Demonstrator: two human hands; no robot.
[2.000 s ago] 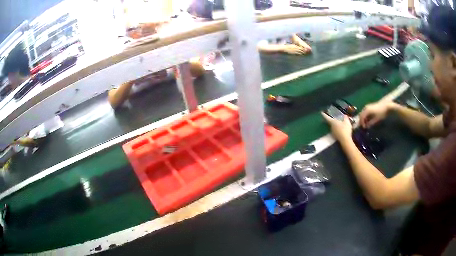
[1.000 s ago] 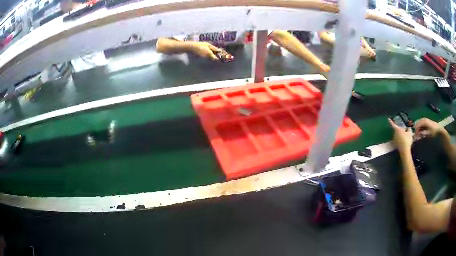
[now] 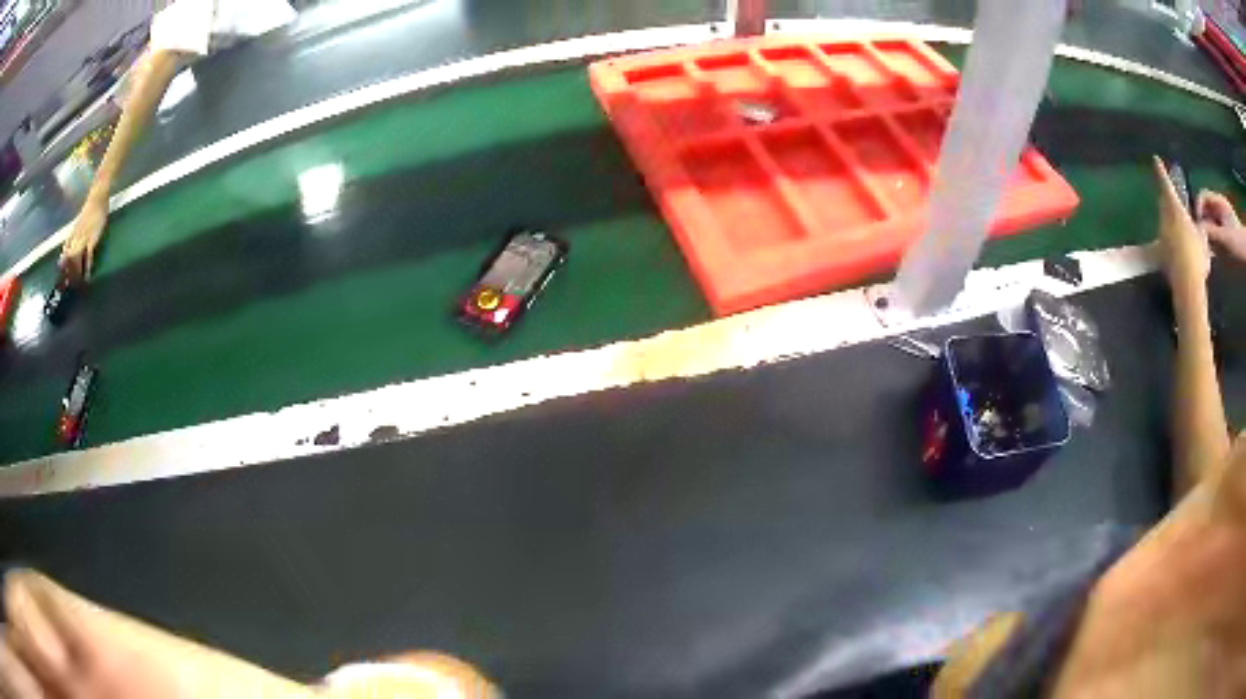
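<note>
A half-assembled phone unit (image 3: 514,281) lies tilted on the green conveyor belt, its open side up. Its red end with a round gold part points towards the lower left. My left hand (image 3: 48,635) is at the bottom left corner, cut off by the edge, away from the unit; whether it holds anything cannot be told. My right hand cannot be made out. A large blurred stretch of bare arm fills the bottom right corner. A dark blue parts bin (image 3: 1004,396) with small bits inside stands on the dark bench.
An orange-red turnover tray (image 3: 711,260) lies on the belt behind a grey post (image 3: 977,164). A clear plastic bag (image 3: 1070,341) is behind the bin. Another unit (image 3: 78,403) is at far left, near another person's reaching hand (image 3: 85,239). A neighbour's hands are at far right.
The view has swung down and left. The phone unit on the near belt and my left hand now show. An arm reaches to the belt at far left. Bin and tray sit higher in view.
</note>
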